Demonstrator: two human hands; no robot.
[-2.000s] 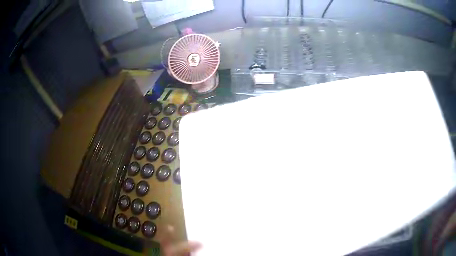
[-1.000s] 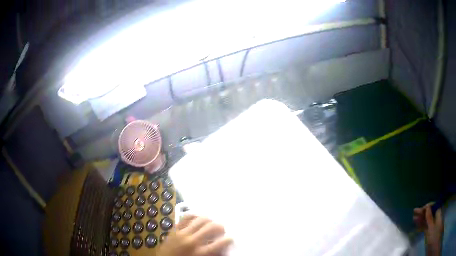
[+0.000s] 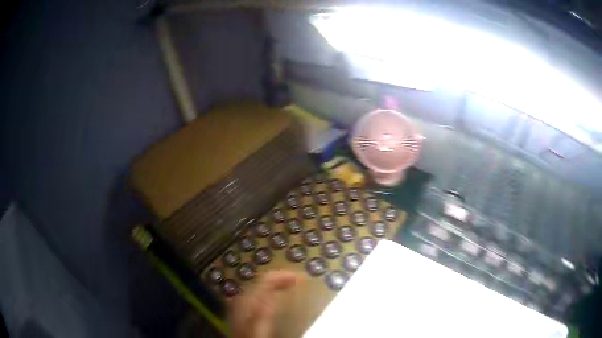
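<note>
A glaring white flat tray or sheet [image 3: 429, 300] lies at the bottom right, its surface too bright to make out. A tan cardboard sheet [image 3: 300, 300] carries rows of small round black-rimmed components [image 3: 312, 237], with a bare patch near its front. My left hand [image 3: 267, 297] is blurred and cut off by the bottom edge. It is over the front of the cardboard, its fingers bent; whether it holds anything cannot be told. My right hand is out of the picture.
Stacked cardboard layers [image 3: 224, 191] stand left of the components. A pink fan [image 3: 386, 142] and a yellow-and-blue packet [image 3: 346, 173] are behind them. Clear blister trays [image 3: 501, 218] with white labels are at right. Pale sheeting [image 3: 39, 284] hangs at lower left.
The view has swung left. My left hand has left the white sheet's edge and is over the cardboard. The white sheet sits lower, showing more components. My right hand has gone out of view.
</note>
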